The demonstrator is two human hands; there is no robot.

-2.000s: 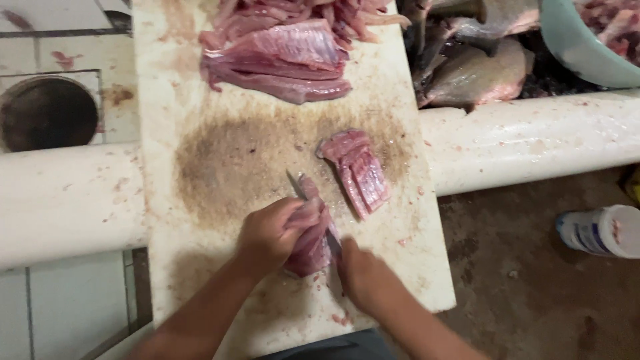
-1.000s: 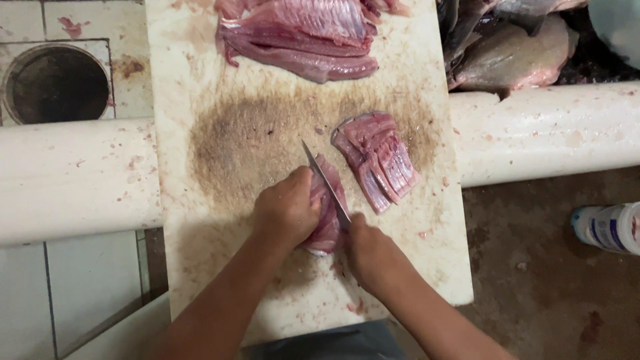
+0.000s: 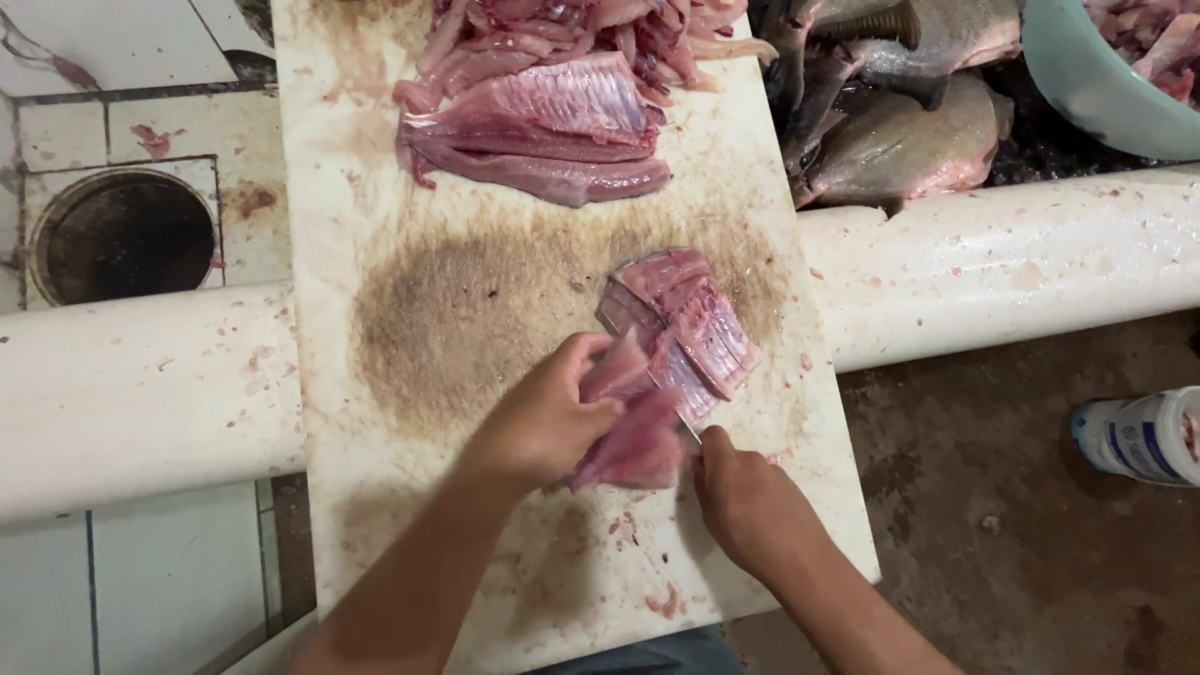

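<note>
My left hand [image 3: 553,408] grips a piece of raw fish fillet [image 3: 637,441] over the lower middle of a stained white cutting board [image 3: 422,562]. In my right hand [image 3: 745,487] is a knife [image 3: 690,429]; part of its thin blade shows against the held piece, the rest is hidden by the flesh. Touching that piece at the upper right lie cut fillet portions [image 3: 703,328], overlapping, with rib marks on top. Farther up the board rests a larger opened fillet [image 3: 544,131], in front of a heap of fish strips [image 3: 562,33].
Whole fish [image 3: 909,150] lie beyond the board at the right, beside a pale green basin [image 3: 1078,94] of fish pieces. A thick white pipe [image 3: 1012,272] runs across under the board. On the floor at right is a white bucket [image 3: 1139,436]; a round drain hole [image 3: 127,239] is at left.
The knife blade, earlier across the held piece and plainly visible, is now mostly hidden. The held piece has moved up against the cut portions, which appear more spread than two seconds ago.
</note>
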